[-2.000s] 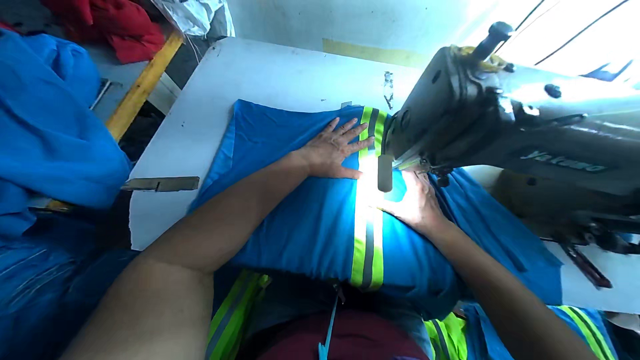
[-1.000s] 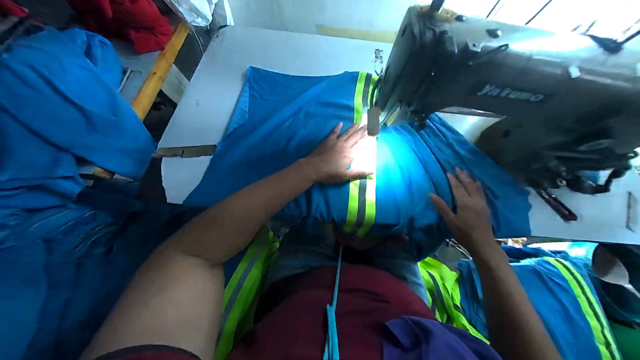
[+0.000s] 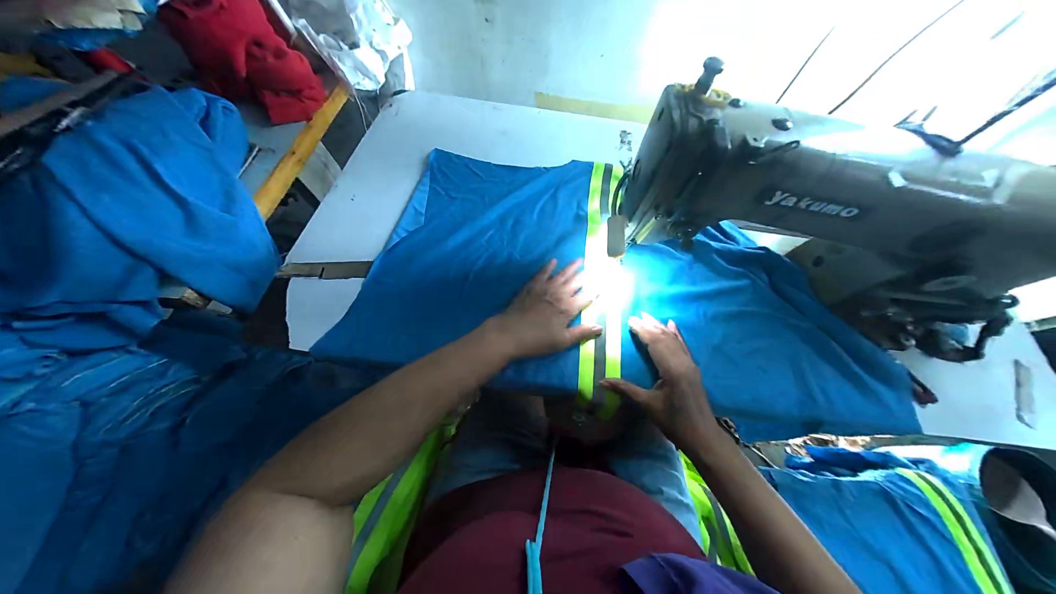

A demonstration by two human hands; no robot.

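Observation:
Blue fabric (image 3: 487, 239) lies across the bed of a Yakumo sewing machine (image 3: 825, 181), its right part under the machine's arm. A yellow-green and grey reflective tape (image 3: 587, 363) runs down it towards me, brightly lit near the needle area, where glare hides detail. My left hand (image 3: 544, 313) rests flat on the fabric at the tape's left edge, fingers spread. My right hand (image 3: 668, 371) touches the fabric just right of the tape, thumb apart and reaching over the tape. Neither hand grips anything that I can see.
Blue fabric (image 3: 165, 198) is heaped at the left beside a wooden bar (image 3: 301, 153) and a red cloth (image 3: 247, 62). More blue fabric with reflective tape (image 3: 883, 520) lies at the lower right, near a dark round container (image 3: 1019, 487). The white tabletop (image 3: 487, 115) extends behind the work.
My right hand has moved left from the fabric's right part to beside the tape. My left hand stays by the tape's left edge. The view has shifted somewhat.

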